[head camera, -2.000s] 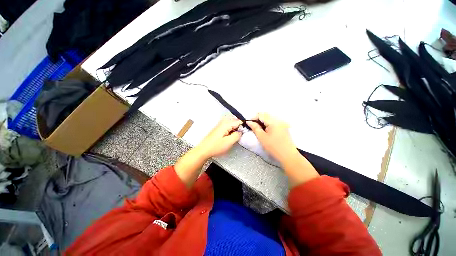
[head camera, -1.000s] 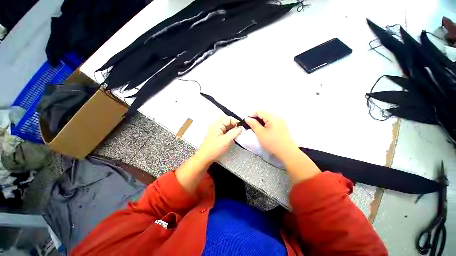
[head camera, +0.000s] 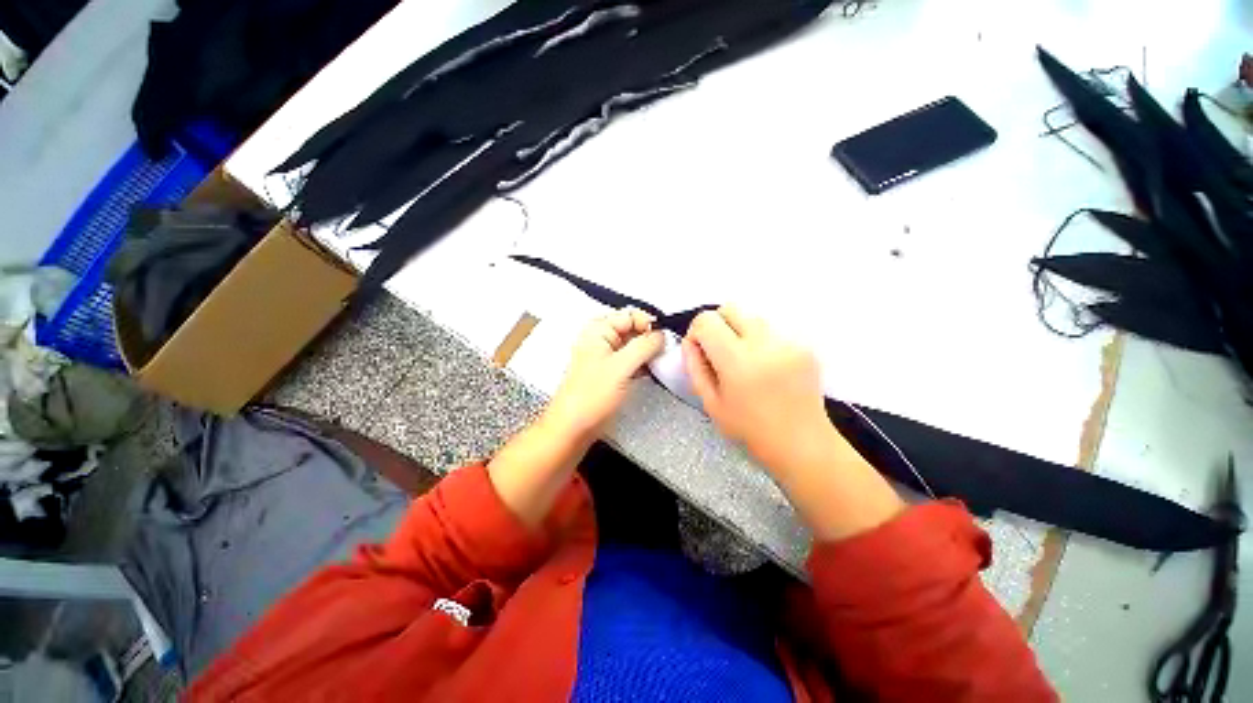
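A long black cloth strip (head camera: 1024, 471) lies across the table edge. Its narrow pointed end reaches up and left of my hands, and its wide end lies at the right by the shears. My left hand (head camera: 605, 368) pinches the strip at mid-length between thumb and fingertips. My right hand (head camera: 753, 378) grips the strip just beside it, fingers curled. A white lining (head camera: 673, 368) shows between and below my fingers. A thin pale edge shows on the strip right of my right wrist. The exact pinch spot is partly hidden by my fingertips.
Black strips (head camera: 454, 131) with pale ragged edges lie at the upper left. More pointed black strips (head camera: 1168, 261) fan out at the right. A mobile phone (head camera: 915, 143) lies at the back. Black shears (head camera: 1212, 604) are at the right. A cardboard box (head camera: 247, 323) stands beside the table's left edge.
The narrow end has swung lower and flatter to the left. My right hand has turned and curled more over the strip. A pale edge now shows beside my right wrist.
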